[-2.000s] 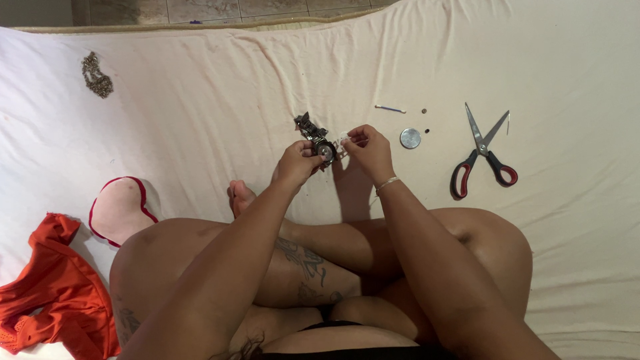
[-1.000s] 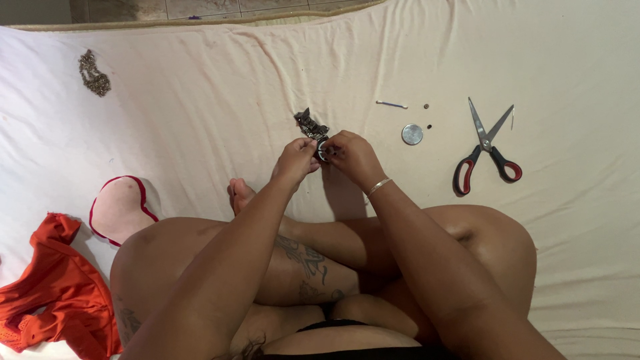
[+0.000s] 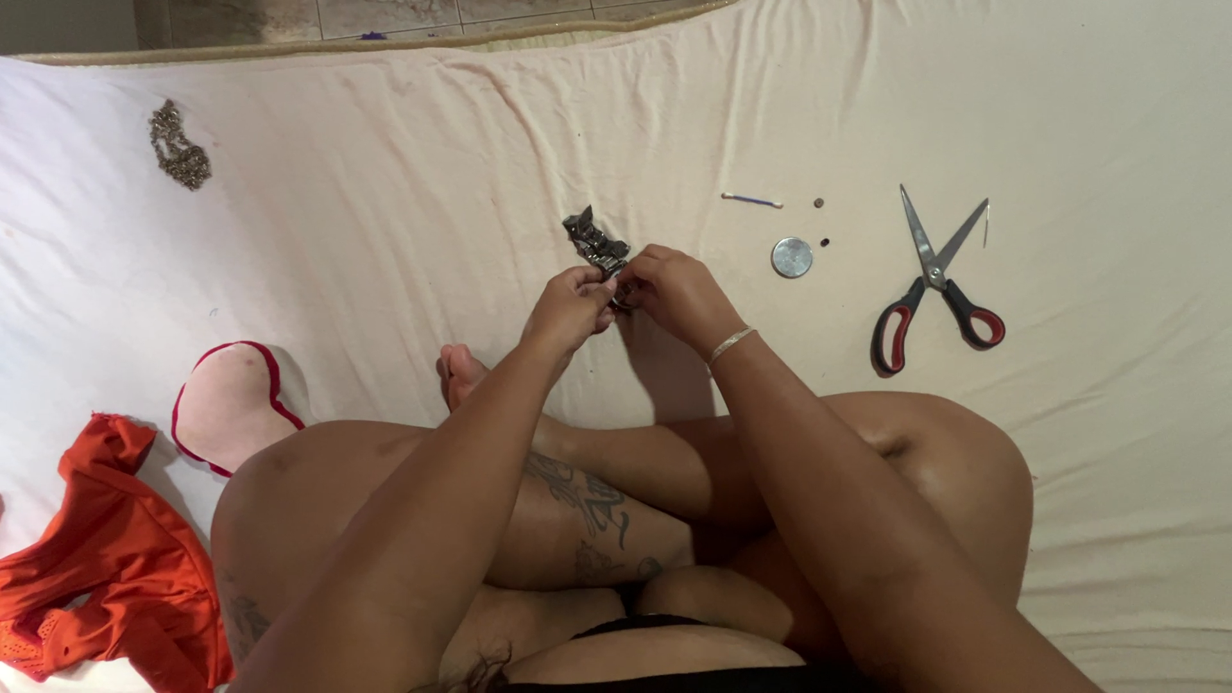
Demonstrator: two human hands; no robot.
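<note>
A dark metal watch-like piece with a jagged link band (image 3: pixel 597 241) is between my two hands, in front of my crossed legs. My left hand (image 3: pixel 570 306) grips its near, round end between thumb and fingers. The fingertips of my right hand (image 3: pixel 674 294) are closed at the same end from the other side; whether they pinch a part of it is hidden. On the sheet right of my hands lie a round silver disc (image 3: pixel 792 257), two small dark round bits (image 3: pixel 819 203) and a thin cotton swab (image 3: pixel 752 200).
Open scissors with black and red handles (image 3: pixel 936 279) lie farther right, beside a thin needle-like piece (image 3: pixel 987 223). A metal chain (image 3: pixel 180 149) lies at the far left. A red-edged heart-shaped fabric piece (image 3: pixel 231 404) and an orange-red cloth (image 3: pixel 115 558) are near my left knee.
My right hand was a little apart to the right two seconds ago, with something small and pale at its fingertips; it has moved left against the metal piece. My left hand has kept its grip.
</note>
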